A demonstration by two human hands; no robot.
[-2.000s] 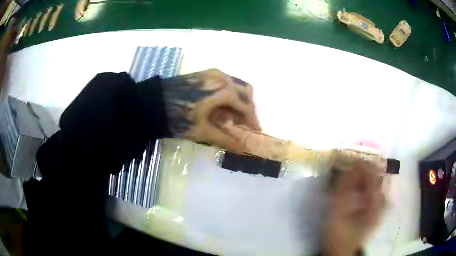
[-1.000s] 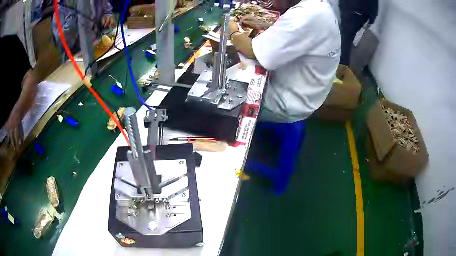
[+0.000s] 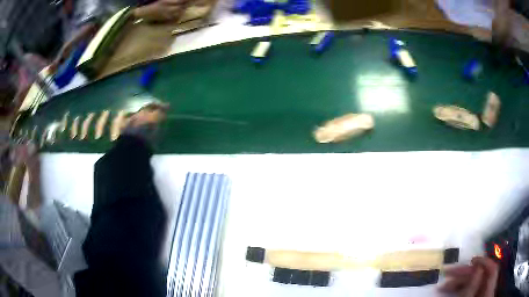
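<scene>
My left hand (image 3: 144,120), blurred and in a dark sleeve, reaches over the green belt beside a row of tan product bodies (image 3: 100,125). I cannot tell whether it grips the nearest one. My right hand (image 3: 473,278) is blurred and partly cut off at the lower right, beside the jig's right end. Its fingers are bent, and whether they hold anything is unclear. The tan locating jig (image 3: 307,259) lies on the white bench, with black pads along its near edge and small black blocks at its ends.
A ribbed silver-blue tray (image 3: 200,232) lies left of the jig. Loose tan bodies (image 3: 344,128) and blue-and-yellow units (image 3: 402,57) lie on the green belt (image 3: 261,104). A black machine with a red light (image 3: 497,250) is at the right edge. Other people's hands show across the belt and at left.
The view swung right to the machines and a seated worker, then back to the bench. My left hand has moved from a tan piece at the jig out to the belt; my right hand is lower right.
</scene>
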